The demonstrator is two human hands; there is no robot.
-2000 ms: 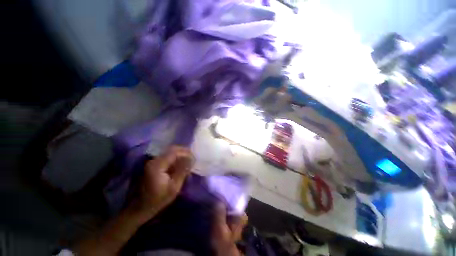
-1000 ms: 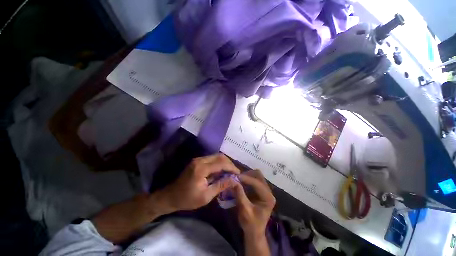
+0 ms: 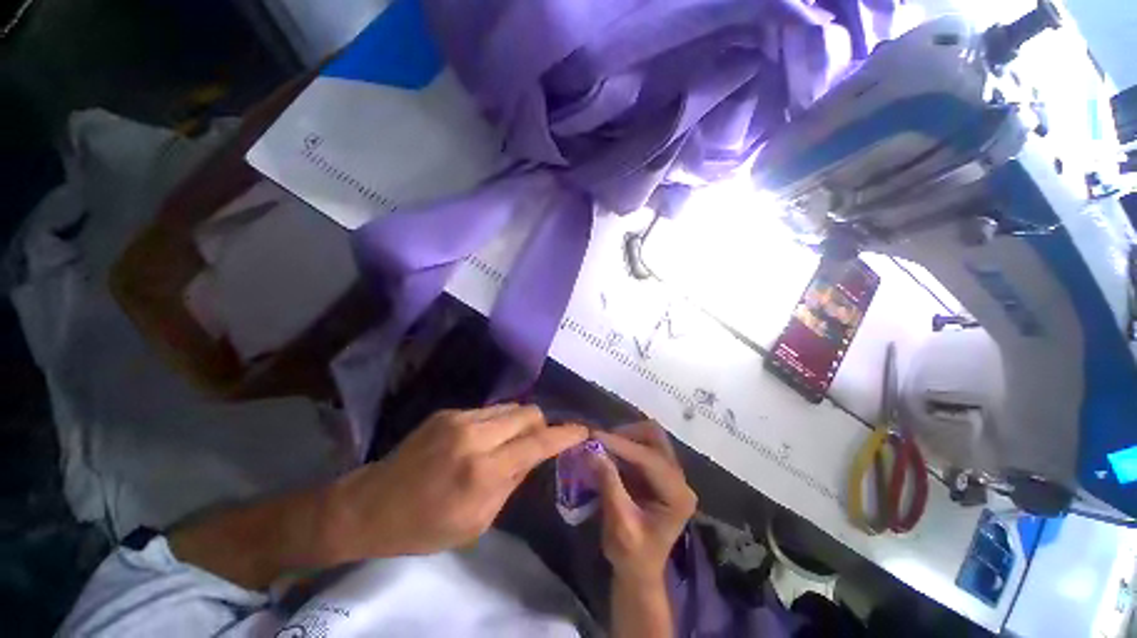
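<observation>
A small purple sewn piece with a whitish lower edge is pinched between my fingertips, over my lap at the table's front edge. My left hand reaches in from the left, its fingertips touching the top of the piece. My right hand grips the piece from the right between thumb and fingers. Whether a small tool is at the fingertips cannot be told. Long purple fabric strips lie heaped on the table, some hanging over its front edge.
The white table has a ruler edge and thread scraps. A sewing machine with a bright lamp stands at right. A phone and red-and-yellow-handled scissors lie on it. An open brown box holds pale pieces at left.
The view has steadied after an earlier blur. My hands have come together on the small piece; my left fingers have since straightened, and more of the piece shows below them.
</observation>
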